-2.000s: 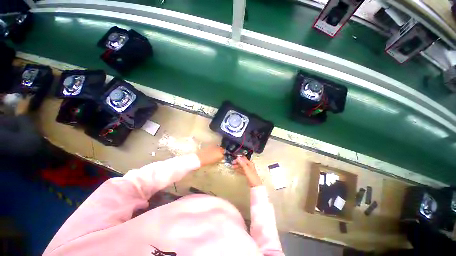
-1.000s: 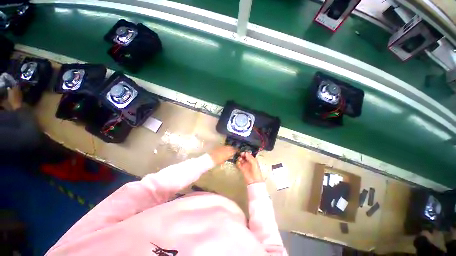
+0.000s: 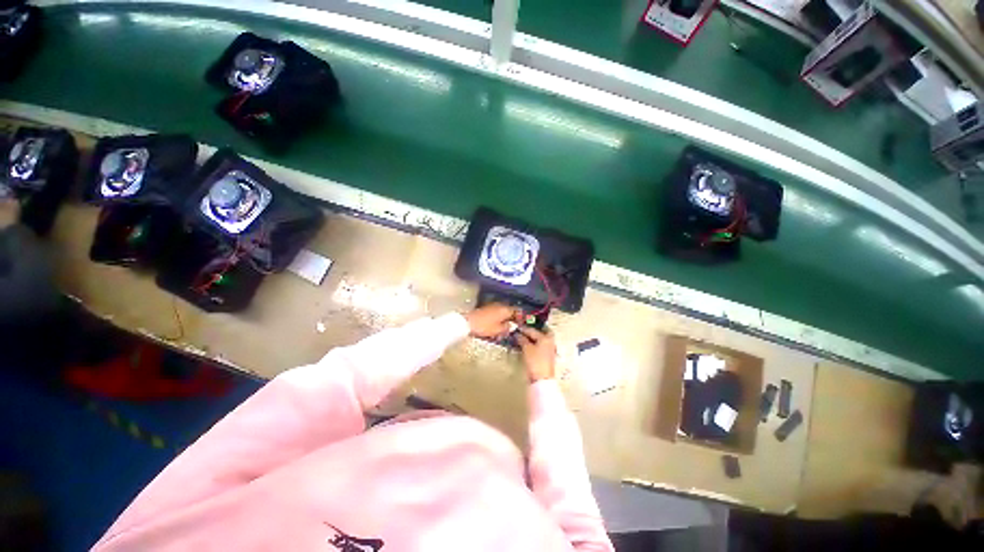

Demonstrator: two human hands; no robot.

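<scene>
An open black speaker housing (image 3: 570,265) lies at the belt edge in front of me, its round silver driver (image 3: 507,254) facing up. Red wires run from it down to the smaller half (image 3: 531,319), which lies nearest me and is mostly covered by my hands. My left hand (image 3: 492,320) is on the left side of this half. My right hand (image 3: 536,347) is at its near right side, fingers bent close to my left fingertips. A small pale spot shows between the fingertips. I cannot tell what either hand grips.
A brown carton (image 3: 669,390) of black and white pieces stands to the right, with loose black pads (image 3: 789,424) beside it. A white-and-black card (image 3: 591,368) and paper scraps (image 3: 378,297) lie on the bench. More housings (image 3: 232,205) sit left and on the green belt (image 3: 432,135).
My hands stay at the smaller half, with small finger shifts; the right hand looks more closed. The view has shifted slightly. The housings on the belt have changed position relative to the bench.
</scene>
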